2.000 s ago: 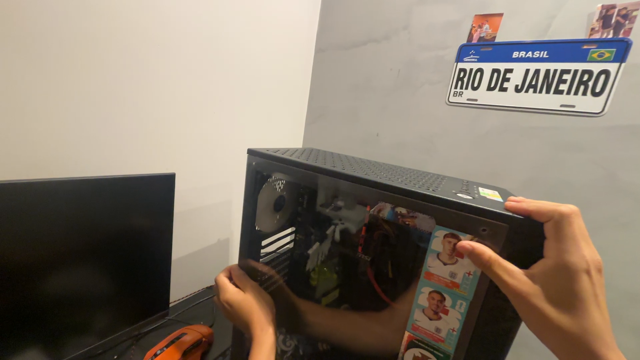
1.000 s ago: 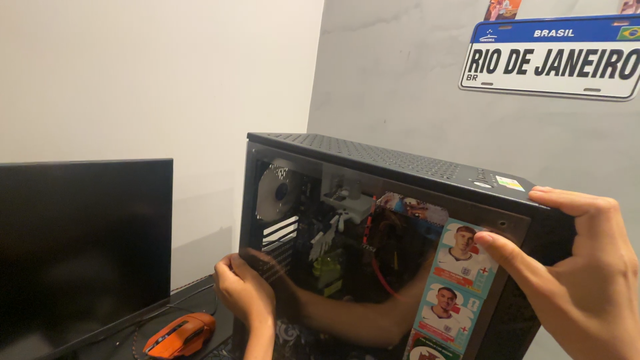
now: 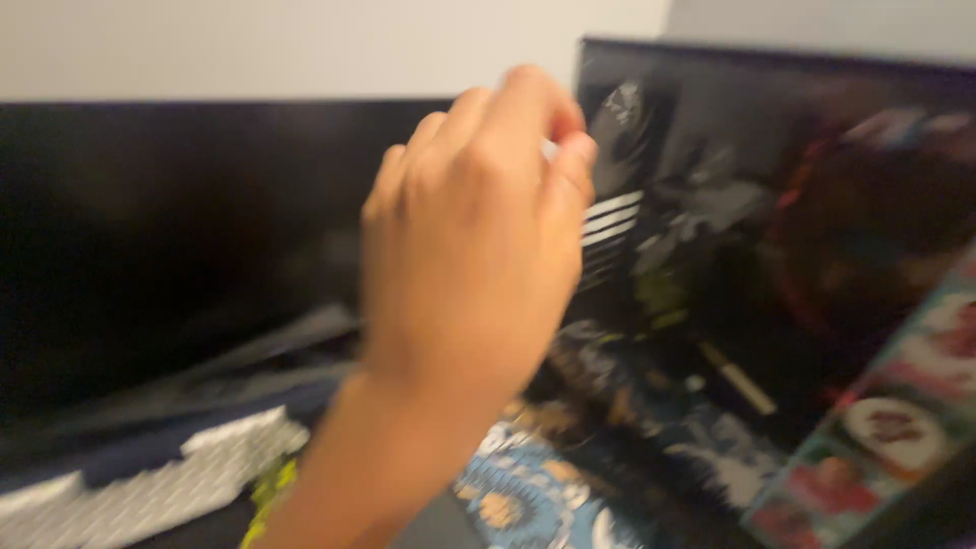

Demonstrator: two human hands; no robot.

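Observation:
My left hand [image 3: 473, 252] is raised at the centre, blurred, its thumb and index finger brought together. Whether something small sits between them cannot be told. Behind it and to the right stands a black computer case [image 3: 724, 252] with a see-through side panel, through which a fan [image 3: 618, 114] and pale slot covers [image 3: 610, 217] show. A strip of stickers [image 3: 877, 435] runs down the panel at the right. The hand overlaps the case's left edge in the view; contact is not plain. My right hand is out of view.
A dark monitor [image 3: 175, 244] stands at the left, behind my hand. Below it lies a whitish, ridged object [image 3: 168, 488], too blurred to name, with something yellow-green beside it. A blue patterned item [image 3: 526, 496] is at the bottom, near the case.
My left hand has come up from the lower left edge of the case. My right hand, earlier on the case's upper right corner, is out of view. The view has shifted down and closer.

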